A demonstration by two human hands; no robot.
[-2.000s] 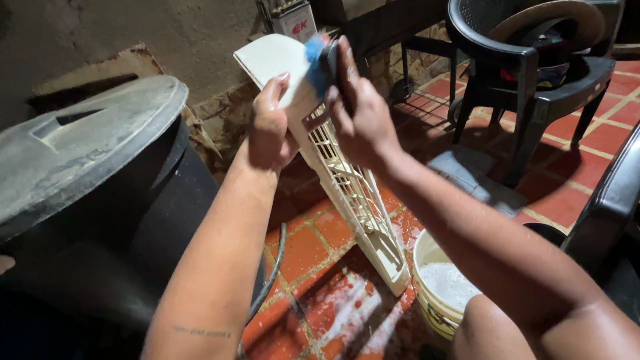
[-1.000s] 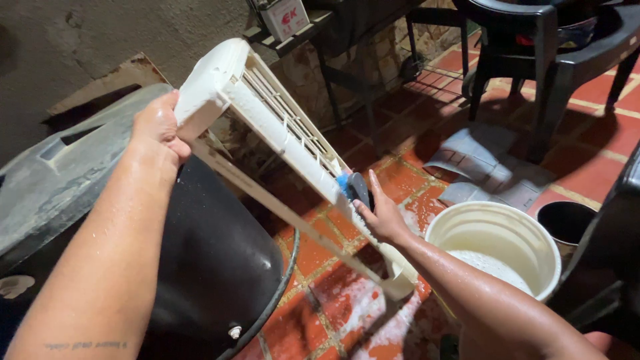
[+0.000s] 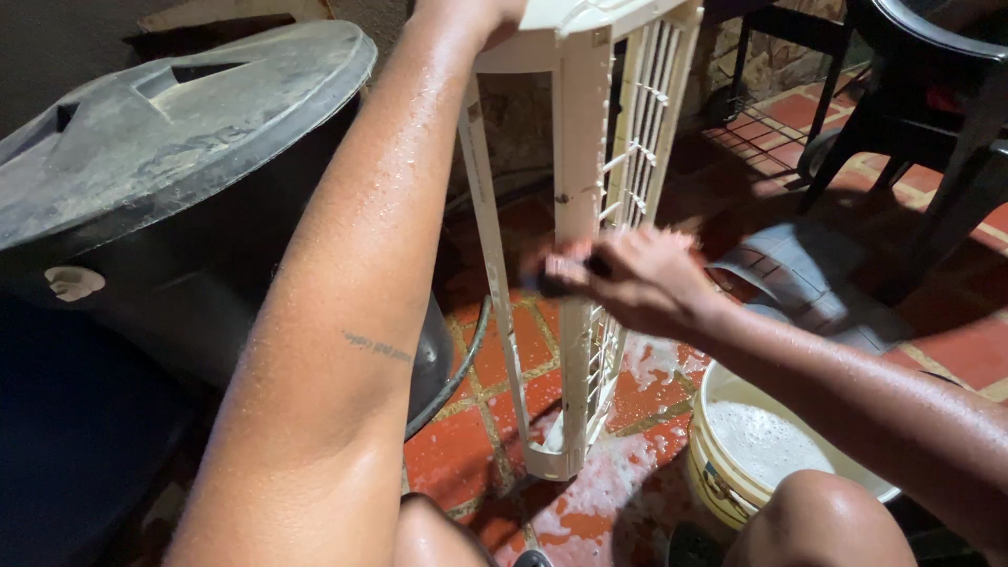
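A long off-white plastic frame with a slatted grille (image 3: 579,150) stands nearly upright on the wet tiles. My left hand (image 3: 488,17) grips its top end, partly cut off by the upper edge of the view. Around a dark-handled brush (image 3: 555,276), blurred by motion, my right hand (image 3: 642,272) is closed against the frame's side, about midway down. Blue bristles showed on this brush in the earlier views; they are mostly hidden here. A cream plastic bucket (image 3: 713,465) of foamy water stands at the lower right, beside my knee.
To the left is a large black bin with a scuffed grey lid (image 3: 260,118). A dark hose (image 3: 465,370) curves by its base. Suds (image 3: 606,480) lie on the red floor tiles. Grey sheet material (image 3: 795,268) lies right of the frame, near a black plastic chair (image 3: 929,118).
The frame was tilted one second ago and now stands nearly upright, its top moved right with my left hand. The brush has gone from the lower grille to about mid-height.
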